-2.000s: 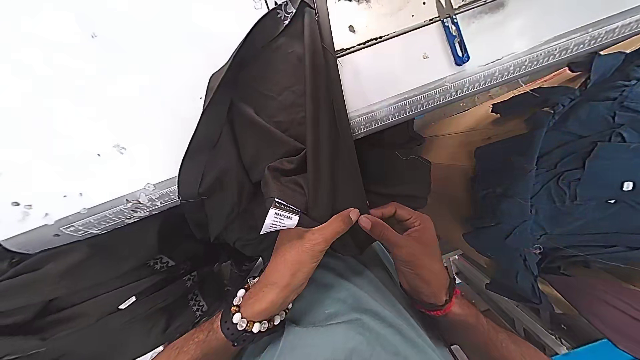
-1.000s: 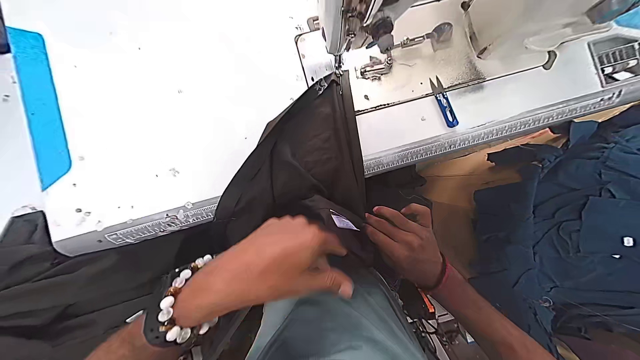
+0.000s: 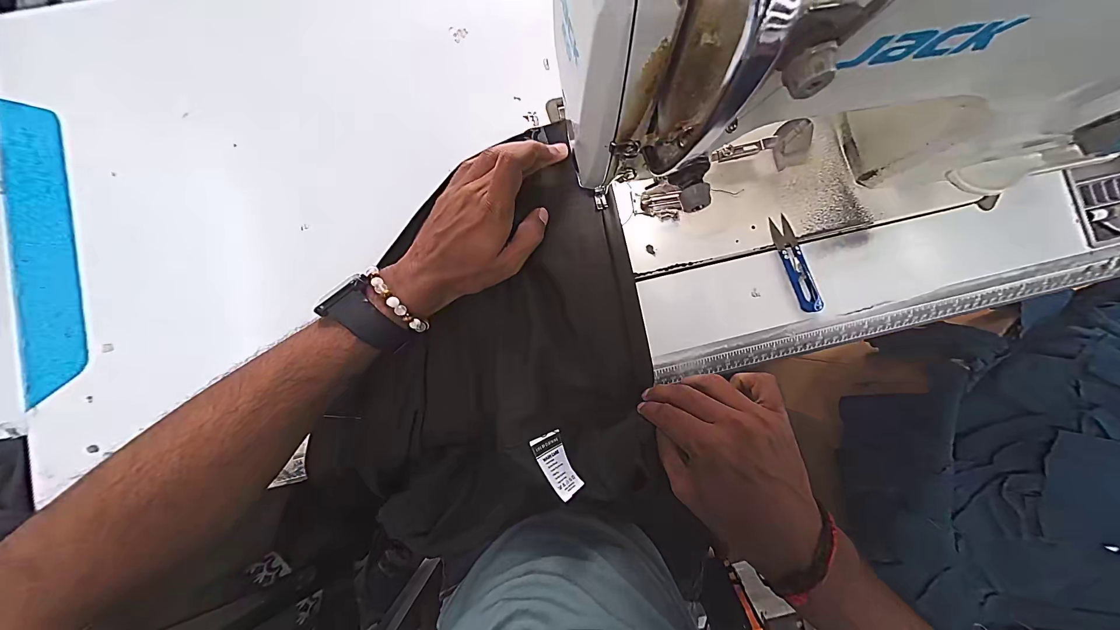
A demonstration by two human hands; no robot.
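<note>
A black garment point(image 3: 560, 297) lies under the presser foot point(image 3: 600, 198) of a white Jack sewing machine point(image 3: 910, 96) and hangs over the table's front edge. My left hand point(image 3: 477, 219) rests flat on the cloth, fingertips beside the machine head, thumb apart. At the front edge, my right hand point(image 3: 731, 455) pinches the garment's right edge between thumb and fingers. A white care label point(image 3: 556, 465) with writing lies on the cloth between my hands, nearer the right one. Blue thread snips point(image 3: 798, 269) lie on the machine bed, right of the garment.
A measuring tape strip point(image 3: 840, 331) runs along the table's front edge. Dark blue cloth pieces point(image 3: 989, 472) are heaped at the right. A blue panel point(image 3: 44, 254) shows at the left of the white table. Thread scraps dot the tabletop.
My left hand has moved forward from the front edge onto the cloth by the machine head. The right hand still holds the garment's edge. The view has shifted, showing more of the machine.
</note>
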